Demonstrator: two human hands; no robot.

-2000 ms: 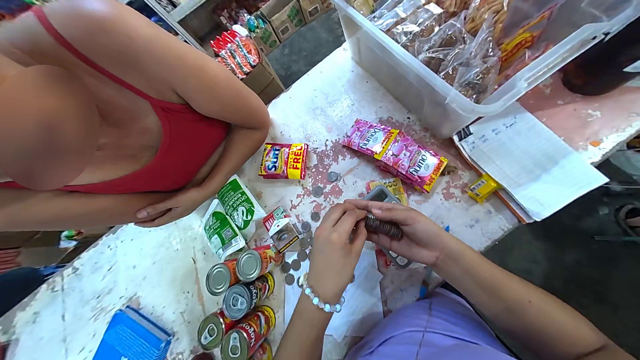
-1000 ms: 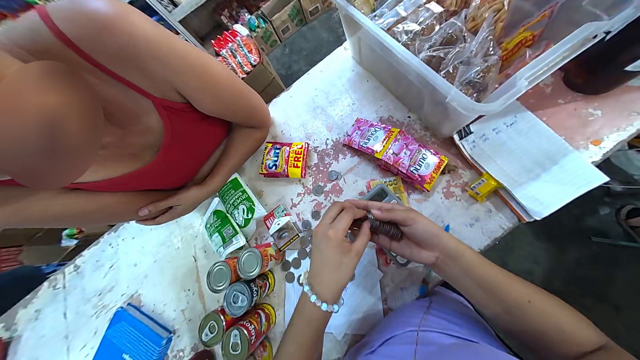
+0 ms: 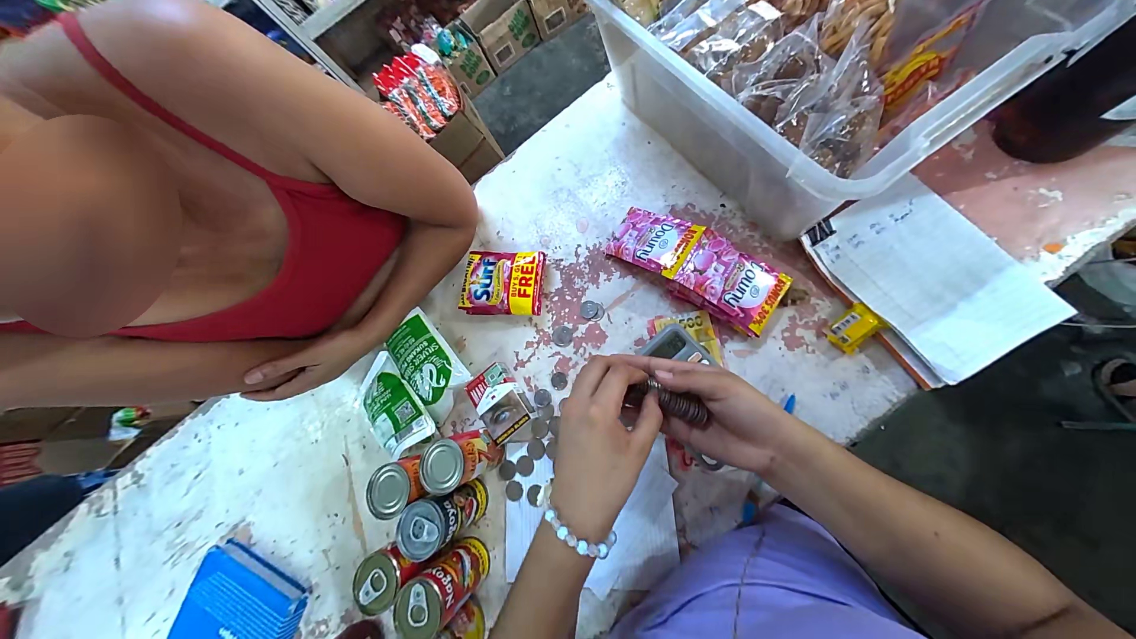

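Observation:
My right hand [image 3: 732, 408] holds a roll of stacked coins [image 3: 679, 404] on its side across the fingers. My left hand [image 3: 612, 426], with a beaded bracelet [image 3: 577, 537] at the wrist, pinches the near end of the roll. Loose coins [image 3: 525, 464] lie on the worn white table just left of my hands. A grey calculator [image 3: 676, 343] sits partly hidden behind my fingers, over a yellow packet [image 3: 701, 327]. White paper [image 3: 639, 524] lies under my left forearm. A cigarette pack [image 3: 501, 404] is beside the coins.
Several food cans [image 3: 441, 590] stand at the lower left, near green-and-white pouches [image 3: 426, 359] and a blue pack [image 3: 238, 595]. Further up are a Surf packet [image 3: 501, 282] and Downy sachets [image 3: 701, 266]. A plastic bin [image 3: 710, 151] and clipboard papers [image 3: 941, 275] lie right. A person in red [image 3: 337, 257] leans at left.

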